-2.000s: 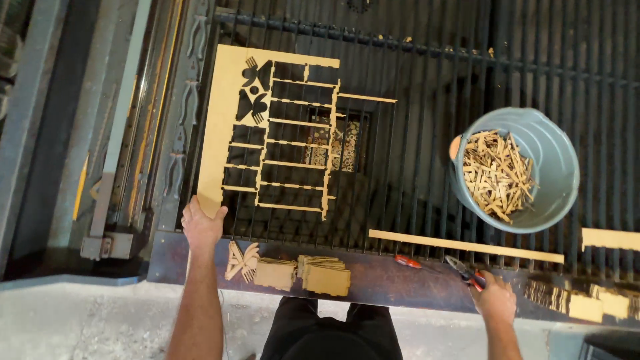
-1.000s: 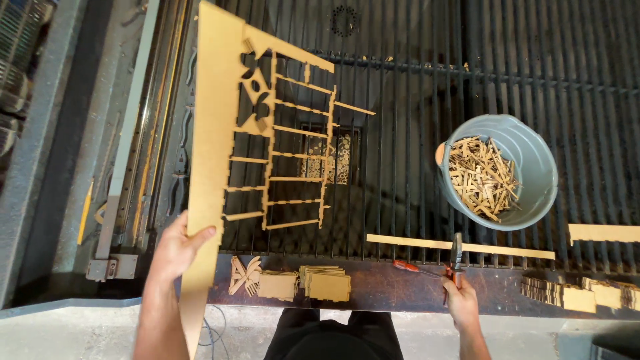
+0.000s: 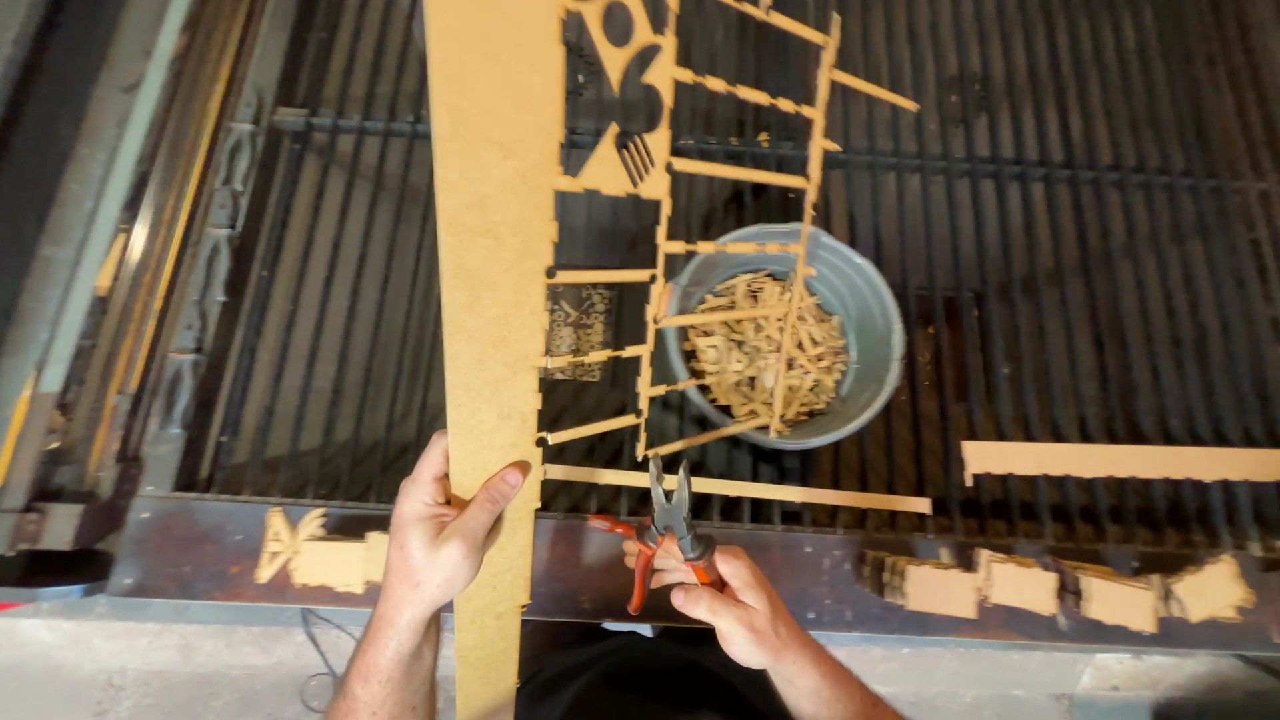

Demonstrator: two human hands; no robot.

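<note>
My left hand (image 3: 445,530) grips the wide solid edge of a cut-out fibreboard sheet (image 3: 495,300), its thumb on the face. The sheet stands raised and tilted, and its thin lattice of leftover strips reaches right, over a grey bucket (image 3: 880,340) of wood scraps (image 3: 750,340). Fork-shaped and rounded holes show near its top. In my right hand (image 3: 735,610) is a pair of pliers with red and black handles (image 3: 672,510), jaws apart and pointing up, just below the lattice's lower end. Another red-handled tool (image 3: 610,524) lies partly behind the pliers.
Dark metal slats (image 3: 330,300) form the bed. A long narrow strip (image 3: 800,492) and a wider strip (image 3: 1120,462) lie near its front edge. Small flat pieces are stacked on the front rail (image 3: 800,580), left (image 3: 335,562) and right (image 3: 940,588). A rail (image 3: 110,230) runs along the left.
The sheet, flat on the slats two seconds ago, has been lifted by my left hand and moved right, over the bucket. My right hand has brought the pliers left, close to the lattice.
</note>
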